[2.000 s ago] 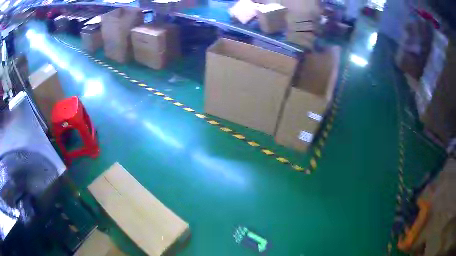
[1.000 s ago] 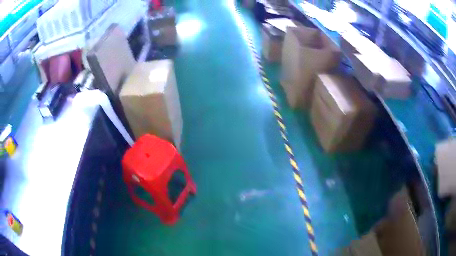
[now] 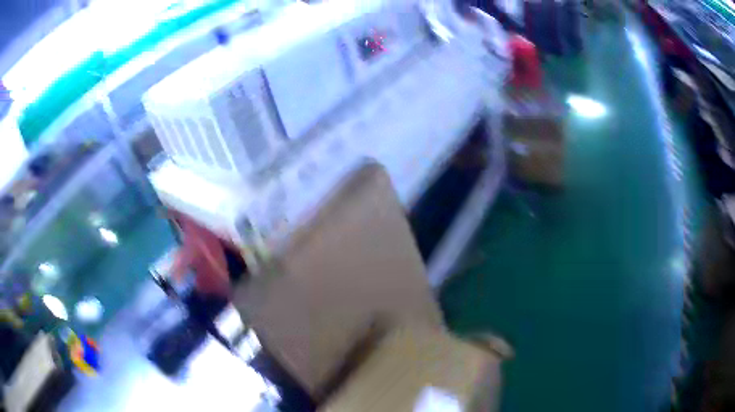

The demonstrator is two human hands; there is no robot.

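No hand shows in the picture, which is blurred. Nearest in front is a brown carton (image 3: 419,374) at the bottom centre with a white patch on top. A large upright brown cardboard piece (image 3: 346,273) stands just behind it. To the left is the shiny metal table (image 3: 137,382), with a dark box (image 3: 177,342) near the tunnel mouth. A blue and orange tape dispenser (image 3: 83,352) lies at the table's left part, beside a pale box shape.
The cream shrink tunnel (image 3: 314,80) fills the upper middle, with red-brown curtain flaps (image 3: 205,257) at its mouth. A person in red (image 3: 524,63) is beyond it, behind another brown carton (image 3: 536,149). Green floor (image 3: 564,298) and a marking line lie right.
The view has swung left and moved towards the tunnel. The red stool has left the picture. The carton and upright cardboard now appear larger and nearer.
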